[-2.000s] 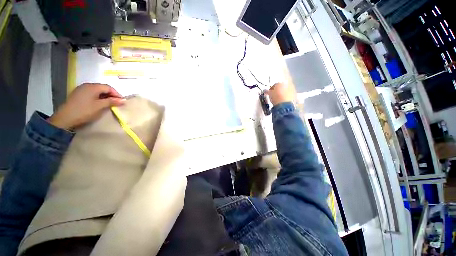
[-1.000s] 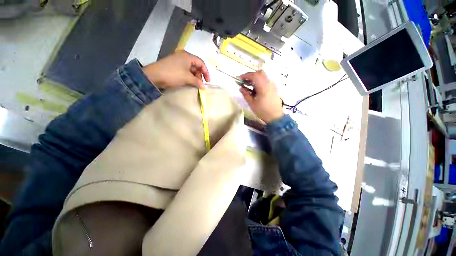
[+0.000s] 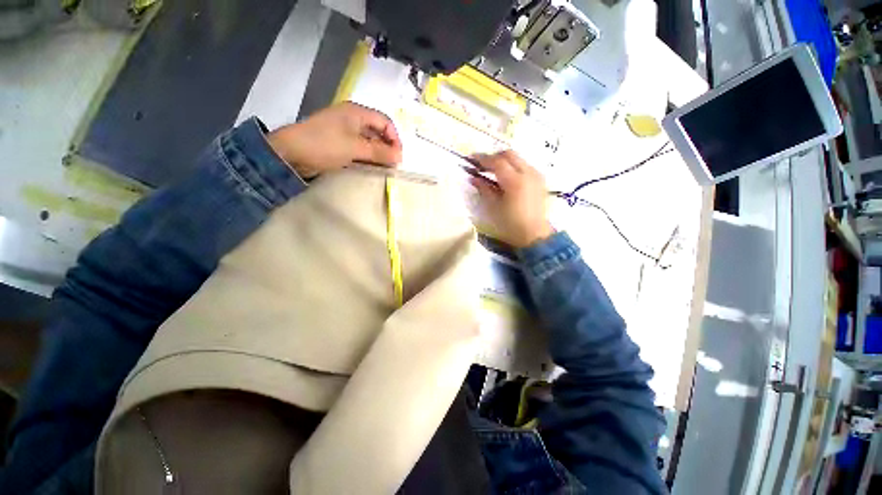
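Note:
The beige workpiece lies over the table edge and my lap, with a yellow bound seam running down from its upper edge and a dark opening with a short zipper-like line at the bottom. My left hand is at the upper edge, fingers bent together; whether they pinch the cloth is unclear. My right hand is right of that edge, fingers curled round a small thin tool, mostly hidden and blurred by glare. The tool points left and is apart from the cloth.
The dark machine head stands above the yellow clamp frame. A control screen is at the right, with thin black cables and a yellow round object near it. A grey plate lies at the left.
The view has swung right. My right hand has brought the small tool from the table's right side towards the cloth edge. Since a second ago, my left fingertips have lifted slightly from the seam's top.

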